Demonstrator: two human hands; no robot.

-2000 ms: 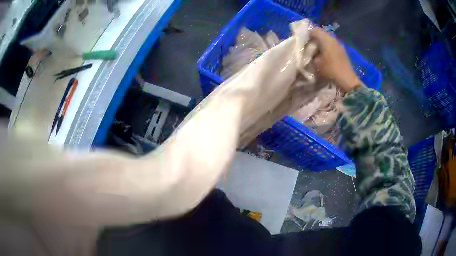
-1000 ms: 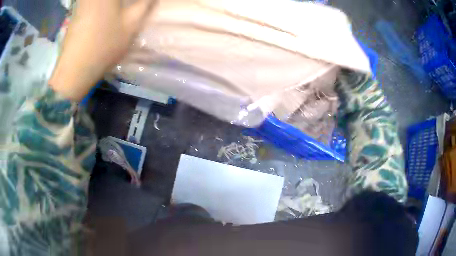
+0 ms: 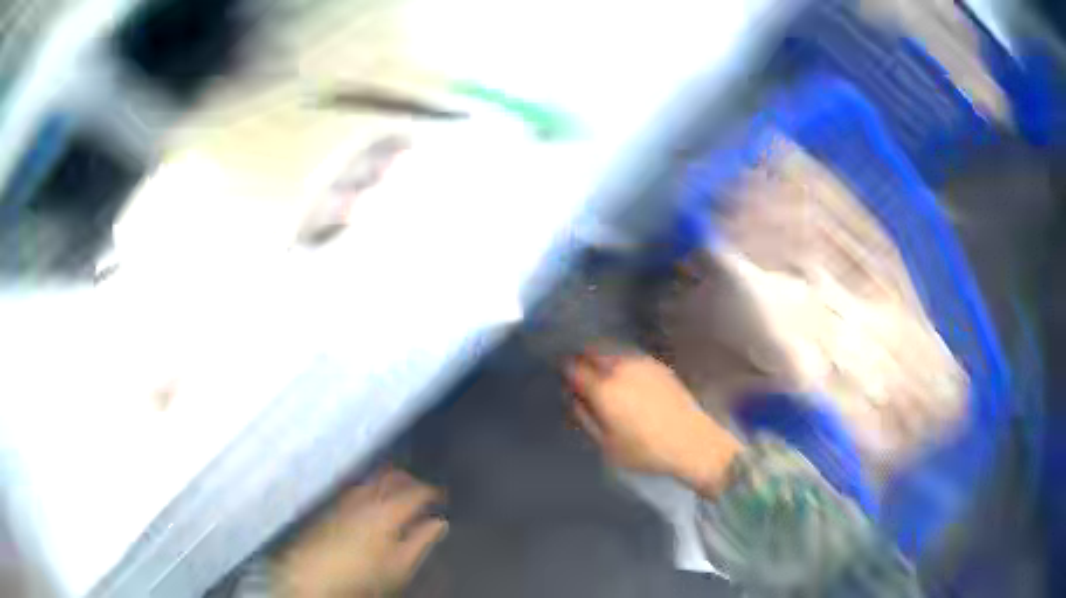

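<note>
The frame is strongly blurred. My left hand (image 3: 357,540) is at the bottom, beside the front edge of the white sewing table (image 3: 210,467). Its fingers are loosely bent, with a gap at the thumb, and no thing shows in it. My right hand (image 3: 649,423) is right of the table edge and left of the blue basket, fingers curled; whether it holds anything is hidden by blur. Pale beige fabric (image 3: 818,310) lies in the blue basket (image 3: 906,199). Its left part comes close to my right hand.
On the table, a green-handled tool (image 3: 514,108) lies by a dark slim tool (image 3: 392,103). A small dark and pinkish blurred thing (image 3: 351,187) lies nearer. More blue basketry (image 3: 1035,99) is at the upper right. Dark floor (image 3: 503,467) shows between the hands.
The view has swung left toward the table. The large fabric piece is no longer held up across the view. My left hand is now low by the table edge, and my right hand shows left of the basket.
</note>
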